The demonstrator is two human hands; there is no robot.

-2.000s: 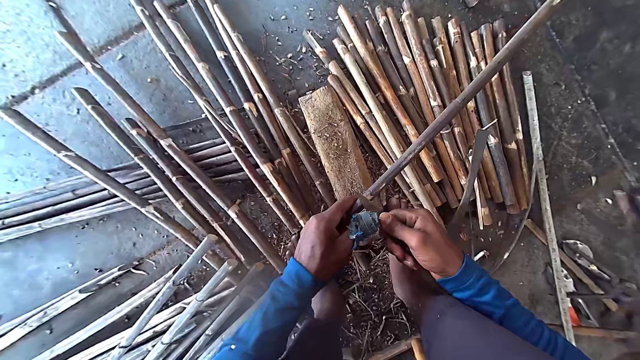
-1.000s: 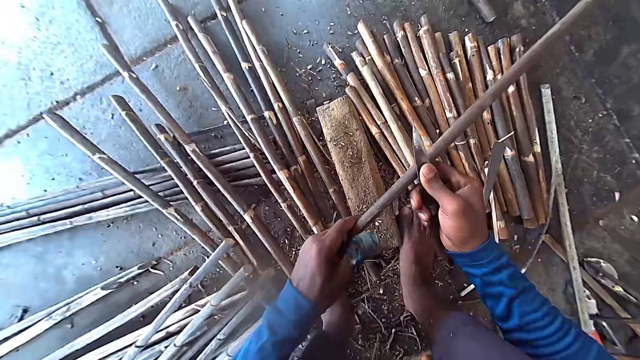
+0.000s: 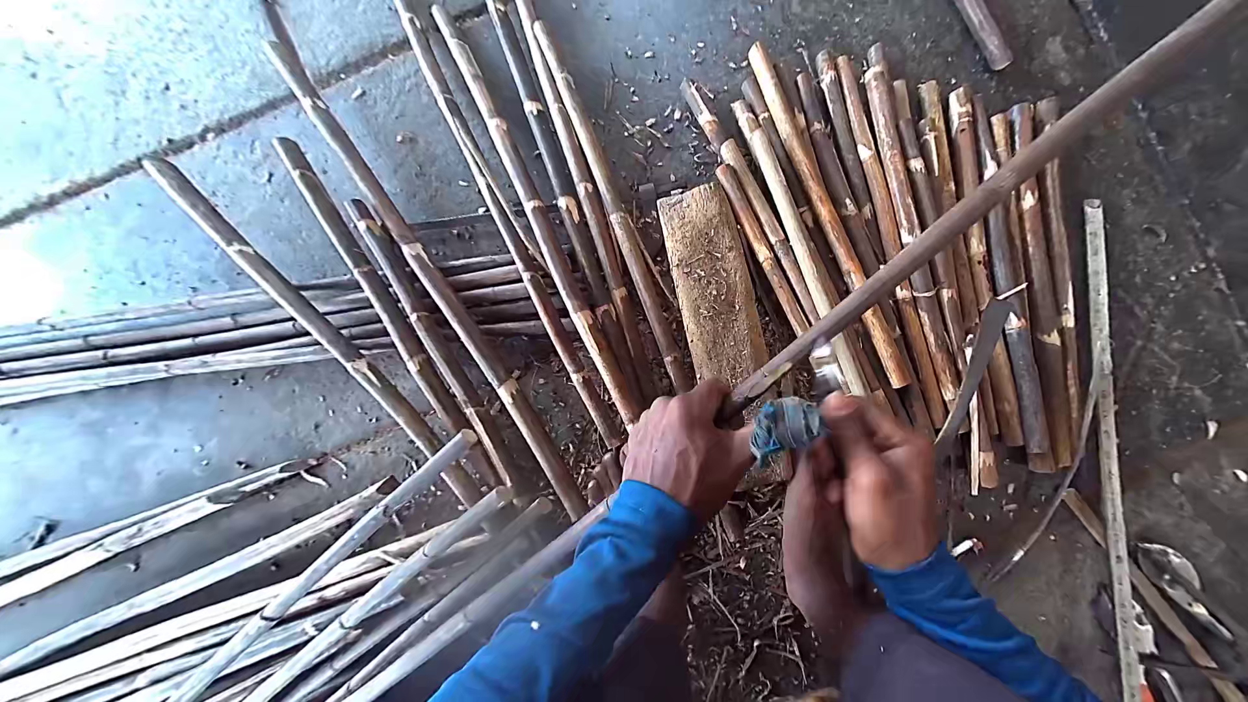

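Observation:
A long brown cane pole (image 3: 951,229) runs from the low middle up to the top right corner. My left hand (image 3: 682,444) grips its lower end, above a wooden board (image 3: 717,283) strewn with shavings. A blue-grey cloth wrapping (image 3: 788,427) shows between my hands; whether it is round a finger or a tool is unclear. My right hand (image 3: 882,483) is closed on a knife (image 3: 827,366), whose shiny metal lies against the underside of the pole. The grip is partly hidden by my fingers and blurred.
Short cut canes (image 3: 907,185) lie in a row at the right, with a long flat strip (image 3: 1107,409) beyond. Longer canes (image 3: 468,341) fan out at the left, and split pieces (image 3: 195,575) lie lower left. Metal tools (image 3: 1170,585) are at the lower right. My bare feet (image 3: 814,546) flank the shavings.
My right hand has come down from higher along the pole, toward my left hand. The pole stays in my left hand throughout. The view has shifted somewhat.

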